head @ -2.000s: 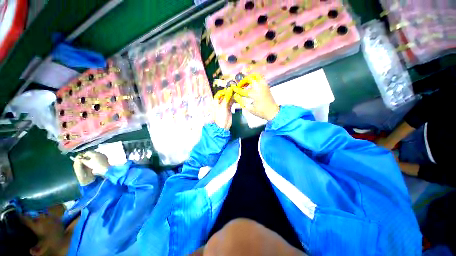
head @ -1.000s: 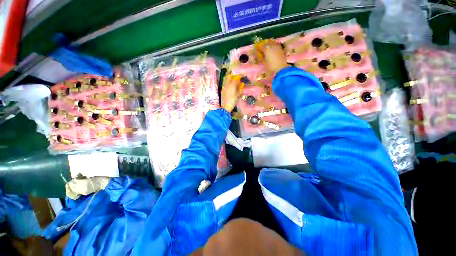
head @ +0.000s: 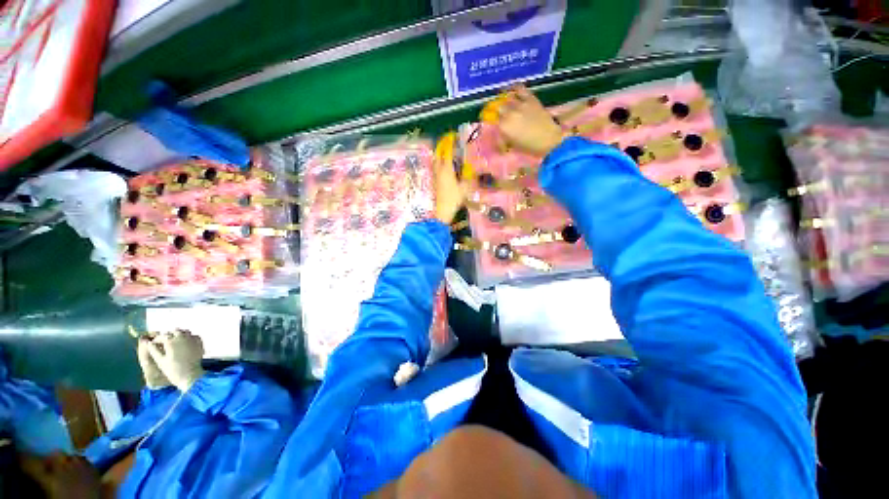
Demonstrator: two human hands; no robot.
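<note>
A large pink foam tray (head: 609, 205) holds rows of wristwatches with dark round cases and gold bands. My left hand (head: 448, 185), with yellow finger cots, is at the tray's left edge, fingers apart, with nothing visible in it. My right hand (head: 526, 124) is over the tray's upper left corner. Its yellow-covered fingertips point left and are blurred, so I cannot tell whether they hold anything. A dark round watch (head: 475, 133) lies at that corner between my hands. A white sheet (head: 556, 311) lies at the tray's front edge, with a small white pointed piece (head: 468, 291) beside it.
A plastic-covered pink tray (head: 356, 258) and another pink watch tray (head: 200, 229) lie left. A neighbour's hands (head: 173, 357) are at the bench edge. A clear packet (head: 783, 268) and pink tray (head: 846, 210) lie right. A blue bundle (head: 195, 134) and purple-white sign (head: 504, 54) are behind.
Two seconds ago my hands were together on a watch in front of the tray; then they moved apart to its left side. Since one second ago they have moved little, and the neighbour's hands show again.
</note>
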